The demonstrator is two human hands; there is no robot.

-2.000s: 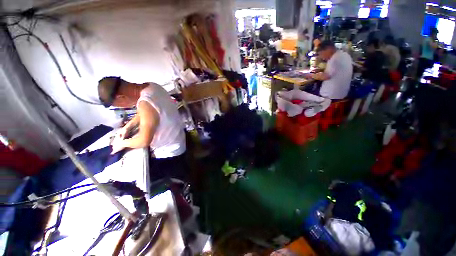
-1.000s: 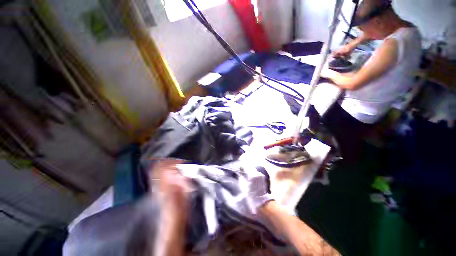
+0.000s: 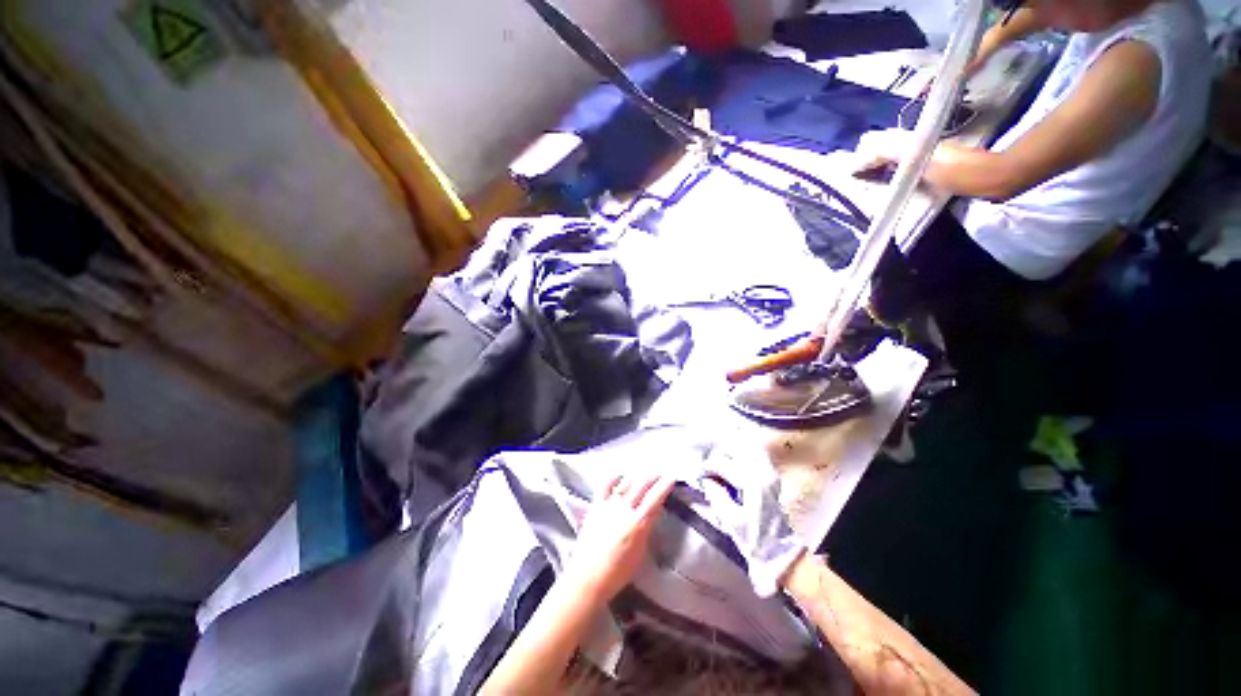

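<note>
The garment in work (image 3: pixel 510 544), dark grey with a pale grey-white inner side, lies over the padded form (image 3: pixel 279 625) at the bottom. My left hand (image 3: pixel 615 537) is bare and lies on the pale cloth, fingers extended. My right hand (image 3: pixel 755 524) wears a white glove and is at the right part of the garment. The glove blends with the bright cloth, so its fingers cannot be made out. The steam iron (image 3: pixel 803 397), with an orange-brown handle, rests at the table's right edge, beyond my right hand and touched by neither hand.
A crumpled dark grey garment pile (image 3: pixel 504 340) lies behind the form. Open scissors (image 3: pixel 762 302) lie on the white table (image 3: pixel 681 258). The steam hose (image 3: pixel 905 184) slants down to the iron; black cables (image 3: pixel 626 89) hang overhead. A person in white (image 3: pixel 1116 150) works opposite, near navy cloth (image 3: pixel 817 102).
My view has swung left and down from the room to the form. Since one second ago, my left hand has moved right onto the pale cloth, which lies more spread out. The iron stays parked.
</note>
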